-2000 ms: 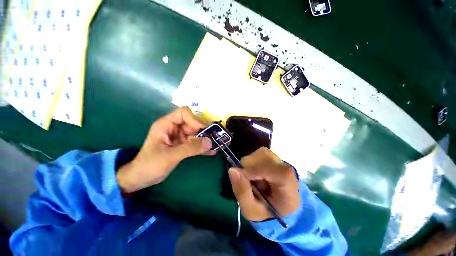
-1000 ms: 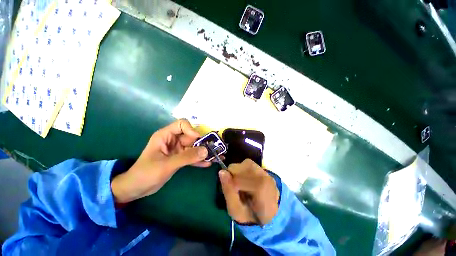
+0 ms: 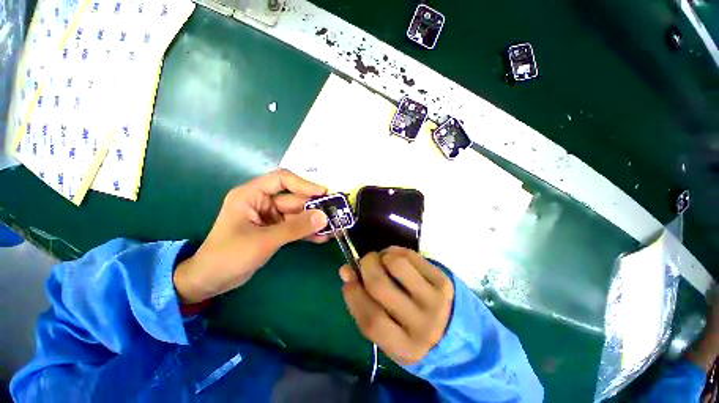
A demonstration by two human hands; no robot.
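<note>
My left hand [image 3: 251, 228] grips a small watch housing [image 3: 340, 211] by its left side, thumb on its open face, dark inside with a pale rim. My right hand [image 3: 402, 303] holds thin grey tweezers [image 3: 346, 250], whose tips are at the housing's lower inside. Whether the tips hold a piece cannot be told. A black phone [image 3: 390, 216] lies just right of the housing, its lower end behind my right hand. Two more housings, one on the left [image 3: 409, 119] and one on the right [image 3: 452, 138], lie at the upper edge of the pale adhesive sheet [image 3: 339, 126].
A worn white rail [image 3: 504, 130] runs diagonally behind the sheet. Beyond it several housings [image 3: 426, 27] lie on the dark green surface. Sheets with blue marks [image 3: 87, 86] are at left. A clear bag [image 3: 642, 315] is at right, near another person's blue sleeve [image 3: 674, 386]. A white cable [image 3: 374, 364] runs below my right hand.
The view has shifted, and housings beyond the rail show at changed places. My right hand has turned, with its fingers more curled over the tweezers. My left hand still holds the same housing.
</note>
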